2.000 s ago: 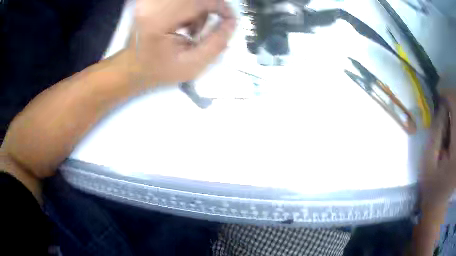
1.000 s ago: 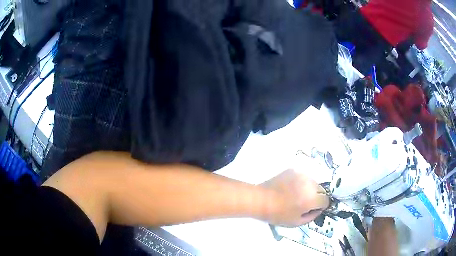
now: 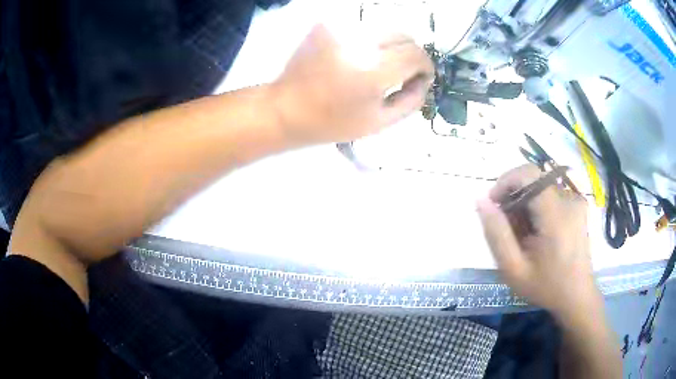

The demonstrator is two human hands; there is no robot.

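My left hand (image 3: 356, 92) is beside the presser foot and needle area (image 3: 452, 92) of the sewing machine, fingers curled; whether it holds anything is hidden. My right hand (image 3: 545, 237) is above the white table (image 3: 319, 215), thumb and fingers pinching a narrow dark item (image 3: 535, 189) that I cannot identify. Thread snips (image 3: 539, 153) lie just behind that hand, partly hidden by it. A dark garment (image 3: 133, 66) fills the upper left, beyond my left forearm.
A yellow cutter (image 3: 591, 166) and what look like black shears (image 3: 602, 133) lie right of the snips. The machine body (image 3: 637, 66) stands at upper right. A ruler strip (image 3: 319, 287) follows the near table edge. A checked apron (image 3: 408, 346) is below it.
The view has swung back down to the table from the garment and room. Compared with the oldest frame, my right hand has come in from the right edge to beside the snips.
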